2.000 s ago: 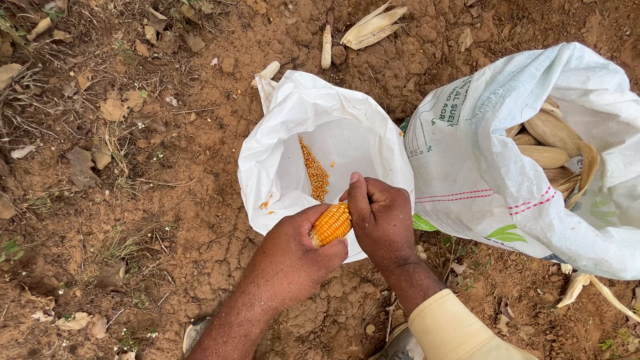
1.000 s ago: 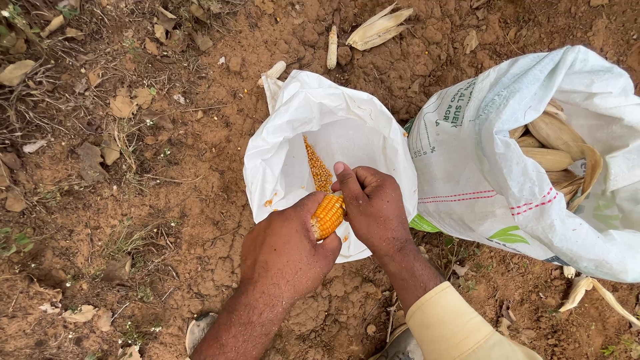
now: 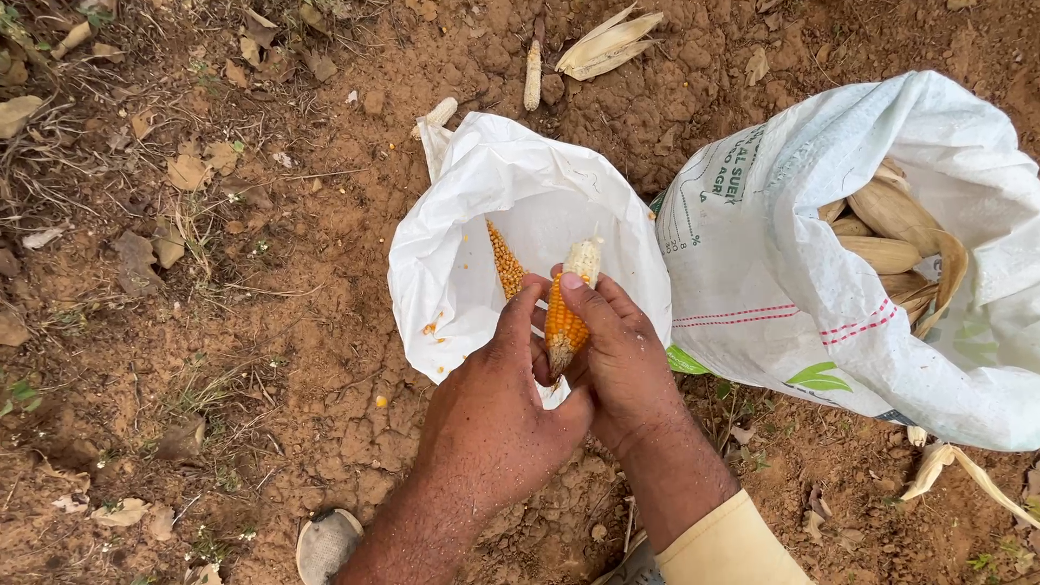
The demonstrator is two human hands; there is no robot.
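My right hand [image 3: 630, 366] grips an ear of dried corn [image 3: 566, 321] over the mouth of a white plastic sack [image 3: 447, 244]. The ear's upper end is bare pale cob; orange kernels cover its lower part. My left hand [image 3: 504, 414] is beside the ear's left side, its thumb near my right palm; its fingertips are partly hidden, so whether they grip the ear is unclear. Loose orange kernels [image 3: 505, 264] lie inside the sack, and a few stick to its inner wall.
A larger white woven sack [image 3: 731, 268] at the right holds unshelled ears in dry husks [image 3: 881, 252]. Bare cobs [image 3: 532, 77] and a dry husk [image 3: 609, 45] lie on the reddish soil beyond the sacks. A shoe [image 3: 327, 546] shows at the bottom.
The ear has turned more upright, and its bare cob end now shows above my right thumb. Both hands have shifted around it; earlier my left hand was closed around its lower end.
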